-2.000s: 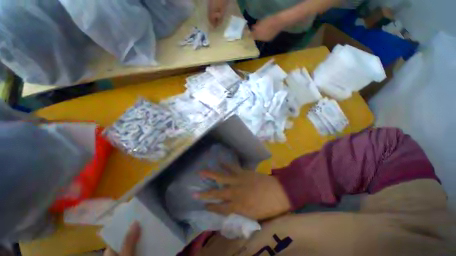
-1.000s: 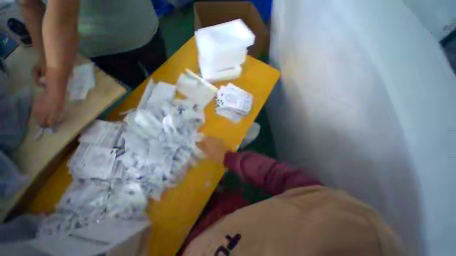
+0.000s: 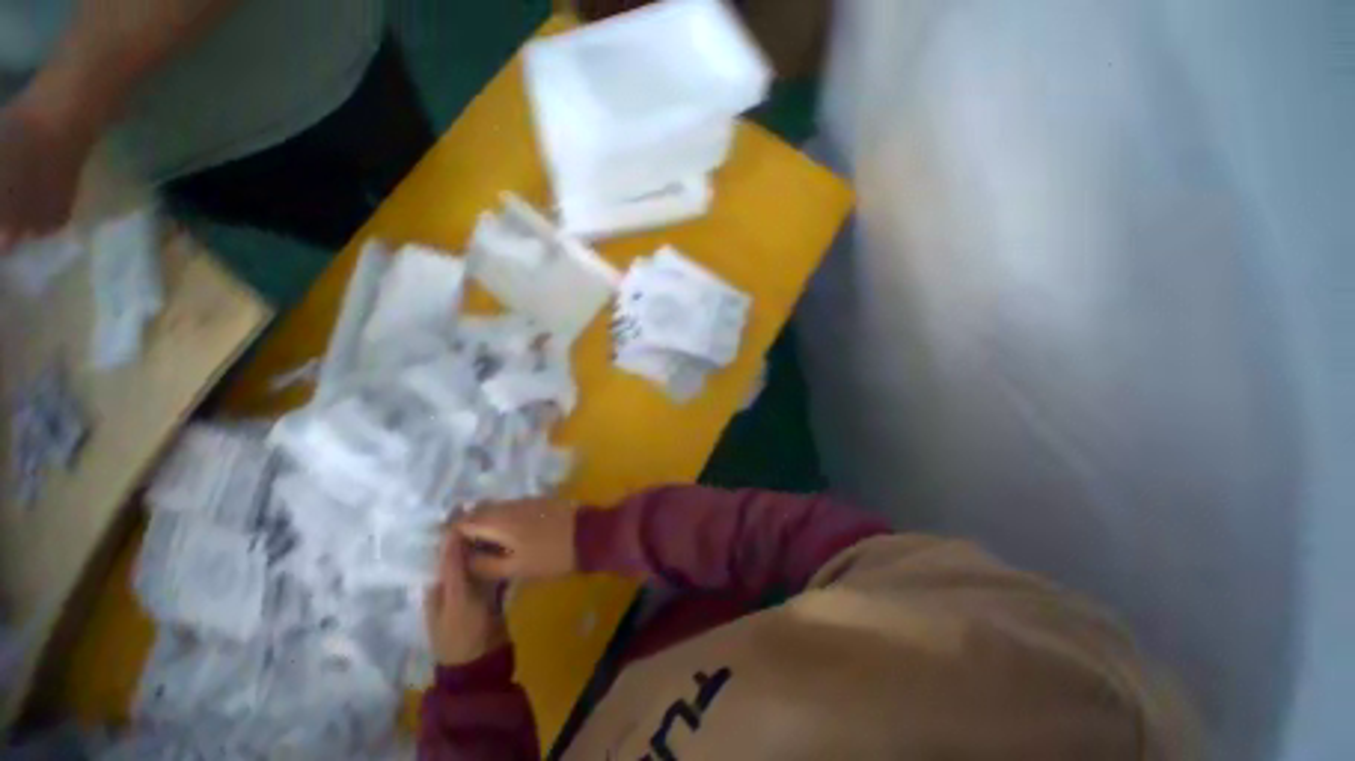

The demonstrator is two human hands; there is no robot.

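Observation:
A large loose heap of white accessory packets [image 3: 357, 476] lies on the yellow table [image 3: 780, 193]. My right hand [image 3: 520, 538] and my left hand [image 3: 464, 602] meet at the heap's near edge, fingers close together. The image is blurred, and whether either hand holds a packet cannot be told.
Folded leaflets [image 3: 538, 268] lie beyond the heap. A pile of printed cards [image 3: 679, 320] and stacked white foam blocks [image 3: 639, 112] stand toward the far end. A coworker's hand [image 3: 33, 171] is over the pale table [image 3: 141, 387]. White covered goods [image 3: 1070, 327] are at right.
My left hand has come into view beside my right hand, which has moved toward me along the heap. The box flap at lower left is no longer visible. The view has shifted.

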